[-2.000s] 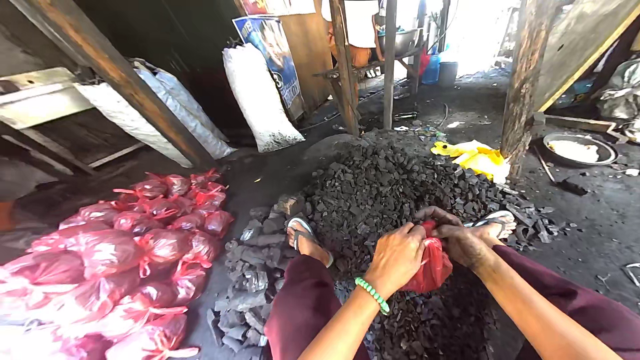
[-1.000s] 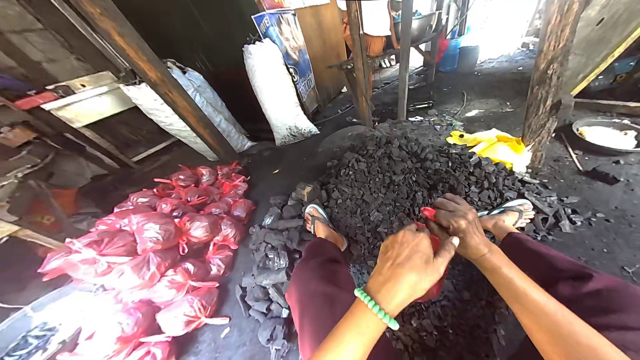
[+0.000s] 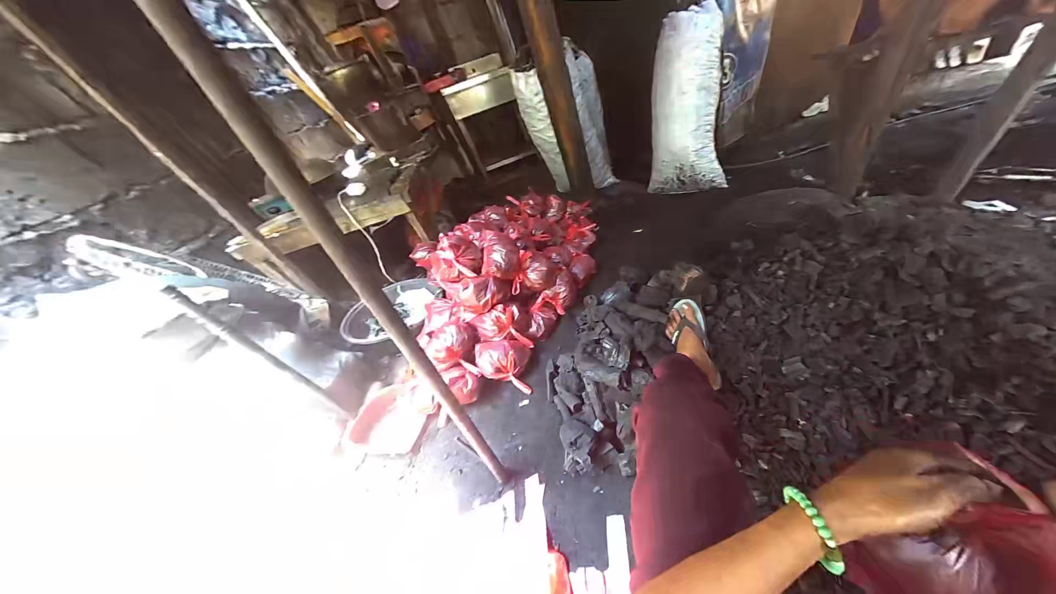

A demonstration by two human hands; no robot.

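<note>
My left hand (image 3: 912, 493), with a green bead bracelet on its wrist, is at the lower right on a red plastic bag (image 3: 961, 554). Its fingers are at the bag's upper part and grip the film. The bag is partly cut off by the frame's edge, and what it holds cannot be told. My right hand is out of view. Beyond the bag spreads a heap of small charcoal pieces (image 3: 899, 330). Larger charcoal lumps (image 3: 606, 351) lie left of my sandalled foot. Farther left is a pile of tied red plastic bags (image 3: 499, 289).
A wooden pole (image 3: 355, 272) slants down left of the tied bags. Behind it are a round basin (image 3: 356, 323) and a low wooden bench (image 3: 330, 223). White woven sacks (image 3: 686, 99) stand at the back among posts. Strong glare covers the lower left.
The view has swung far to the left. My right hand, in view before, is now out of it. The red bag, bunched small between both hands earlier, now looks spread wider.
</note>
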